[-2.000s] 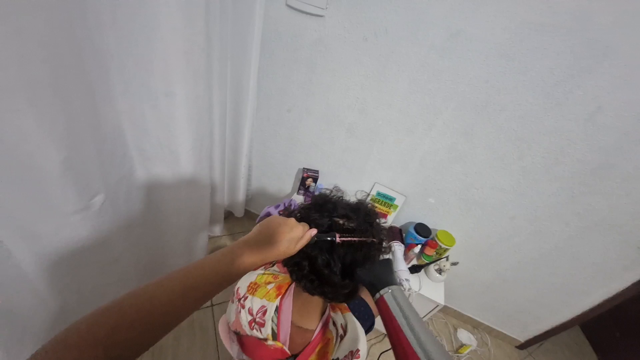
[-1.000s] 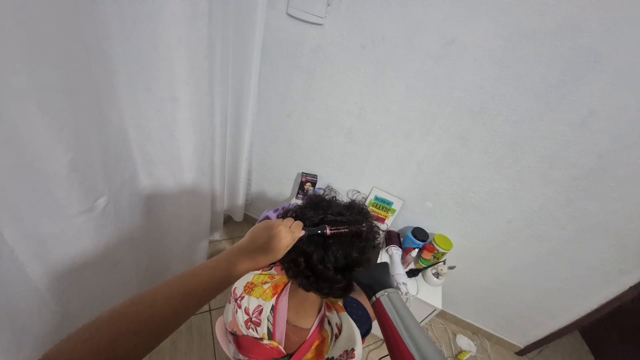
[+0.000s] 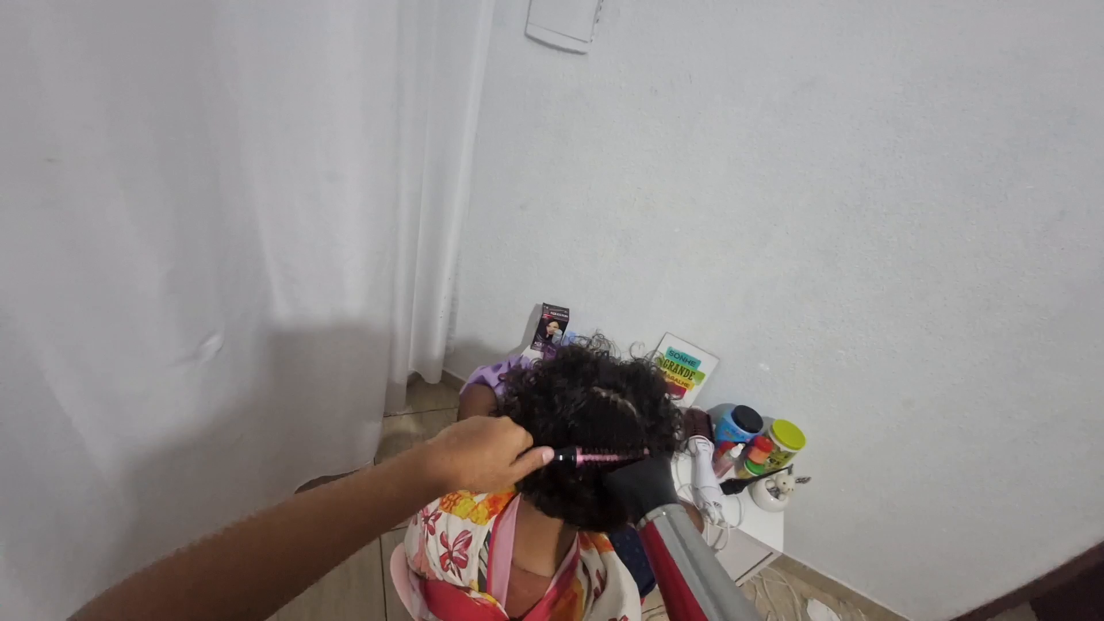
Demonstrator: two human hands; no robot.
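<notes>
A seated person with dark curly hair [image 3: 595, 388] faces away from me, a floral cloth [image 3: 457, 535] about the shoulders. My left hand [image 3: 487, 453] grips the black handle of a hairbrush [image 3: 599, 457], whose pink bristled part lies against the back of the hair. My right hand [image 3: 642, 487], black, below a grey and red forearm, is at the right side of the hair near the brush's tip. Its fingers are lost against the dark hair, so whether they hold a lock cannot be told.
Beyond the person, a white table [image 3: 763, 526] bears a white corded appliance [image 3: 705, 474], a blue jar [image 3: 737, 424], a yellow-lidded jar [image 3: 785, 440], small bottles and a white pot [image 3: 770, 492]. A box [image 3: 550, 328] and a sign [image 3: 686, 366] stand by the wall. A white curtain [image 3: 259, 216] hangs left.
The brush in my left hand has moved down the back of the head, from higher on the hair. My right hand has come up beside the brush's tip.
</notes>
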